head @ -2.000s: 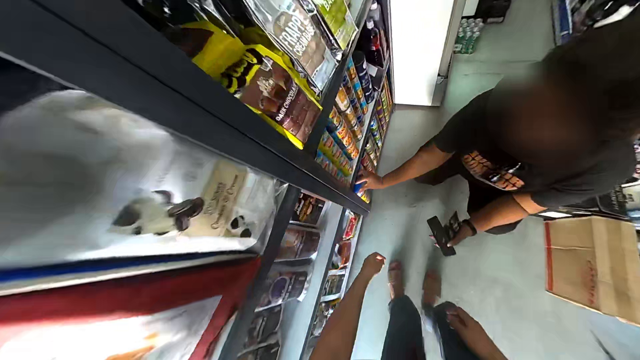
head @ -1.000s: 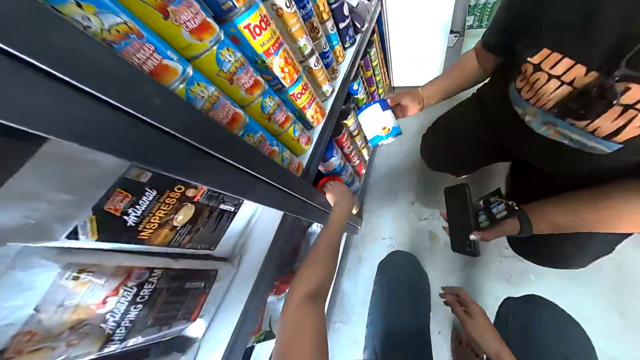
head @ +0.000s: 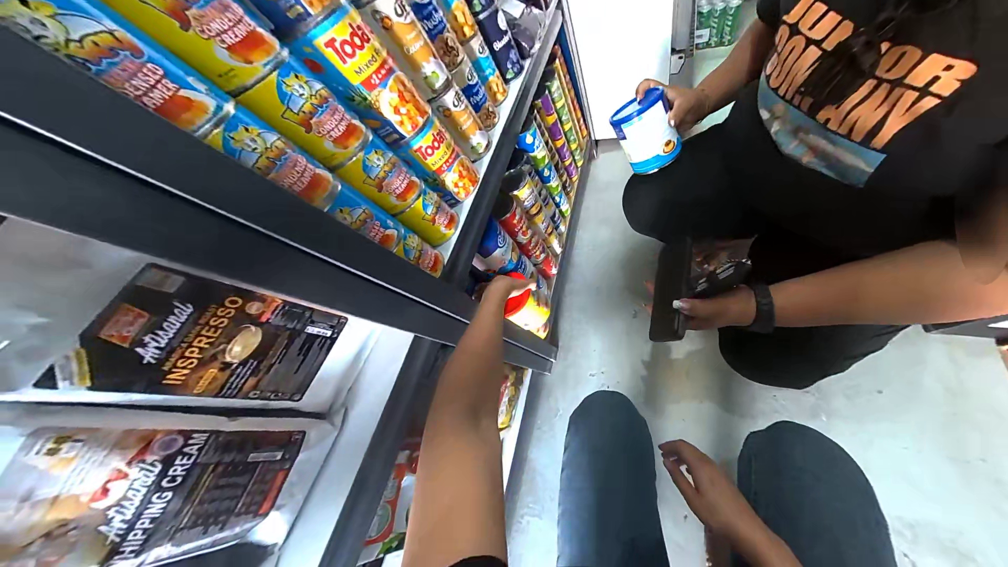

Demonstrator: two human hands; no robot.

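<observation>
My left hand reaches into the lower shelf and rests on the red lid of a yellow and red canister at the shelf's front corner. Its fingers are partly hidden, so its hold cannot be told. Between my knees, my right hand hangs with its fingers apart and holds nothing. Blue canisters stand just beyond my left hand, beside red cans.
A co-worker crouches opposite, holding a blue and white tub and a dark phone. Condensed creamer cans and mixed fruit cans line the upper shelf. A dark metal shelf edge runs beside my left arm; pouches lie nearer.
My left hand has gone from above the floor to the canister on the lower shelf. The co-worker's tub, at the shelf one second ago, is now raised away from it. The view has moved closer.
</observation>
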